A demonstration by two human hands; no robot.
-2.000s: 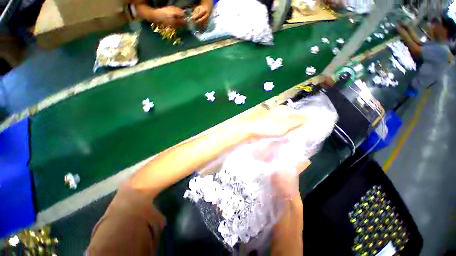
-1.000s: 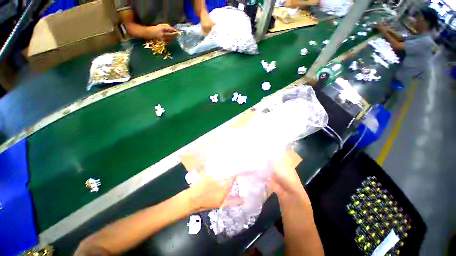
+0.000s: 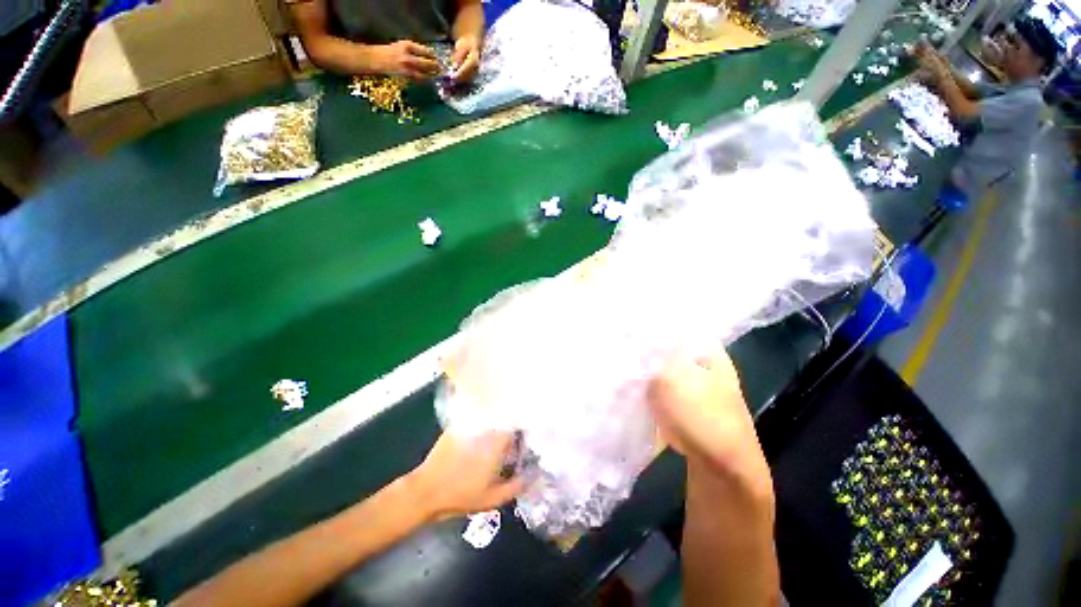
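Note:
A large clear plastic bag [image 3: 747, 225] with white contents, partly washed out by glare, stretches from the near bench up over the belt's near edge. My left hand [image 3: 474, 472] grips its lower left side. My right hand [image 3: 699, 397] is at its lower right side, fingers partly lost in the glare and closed on the plastic. White pieces show through the bag's lower end [image 3: 575, 498] between my hands. One white housing [image 3: 481, 529] lies on the bench below my left hand. Brass contacts [image 3: 104, 590] lie at the bottom left corner.
The green belt [image 3: 320, 308] carries scattered white pieces, one with a gold glint [image 3: 288, 394]. A blue board [image 3: 48, 462] lies at left. A black tray [image 3: 907, 516] of yellow-black parts is at right. Co-workers sit opposite and at upper right. A bag of brass parts [image 3: 270, 142] lies opposite.
The bag has been raised and spread out towards the upper right, with both hands still on it. Pieces on the belt have moved right. The opposite worker's hands have come together.

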